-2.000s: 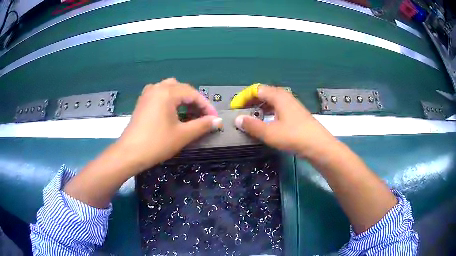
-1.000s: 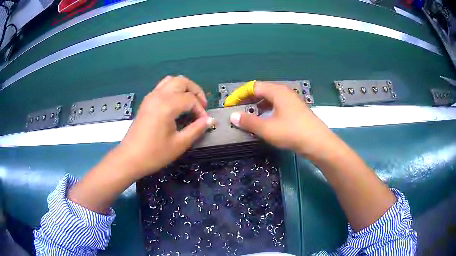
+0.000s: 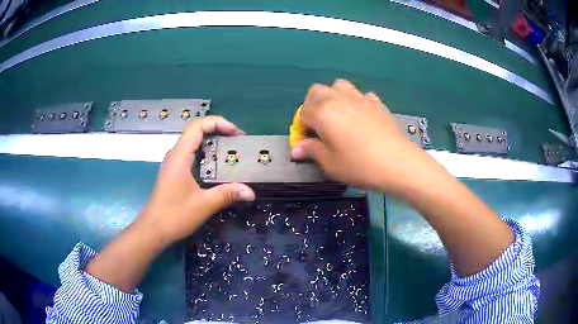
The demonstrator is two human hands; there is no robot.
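Note:
The top grey four-position plate (image 3: pixel 247 166) lies on a dark stack behind the tray. Two of its brass-coloured centres show at its left and middle; its right part is hidden by my right hand. My left hand (image 3: pixel 184 183) grips the plate's left end, thumb on the front edge and fingers behind. My right hand (image 3: pixel 345 130), with a yellow finger cot (image 3: pixel 296 130), has thumb and finger together at the third position; whether a ring is between them cannot be seen. The black parts tray (image 3: pixel 272 259) in front holds many small glinting rings.
Single plates lie in a row on the green belt (image 3: pixel 253 82) beyond the stack: two to the left (image 3: pixel 155 116), others to the right (image 3: pixel 480 137), one partly behind my right hand. White stripes cross the belt. Red and blue items (image 3: pixel 527 28) are at the far right.
My left hand has moved from the plate's middle to its left end, uncovering two centres. My right hand has turned over, fingertips down on the plate. The belt plates have shifted right.

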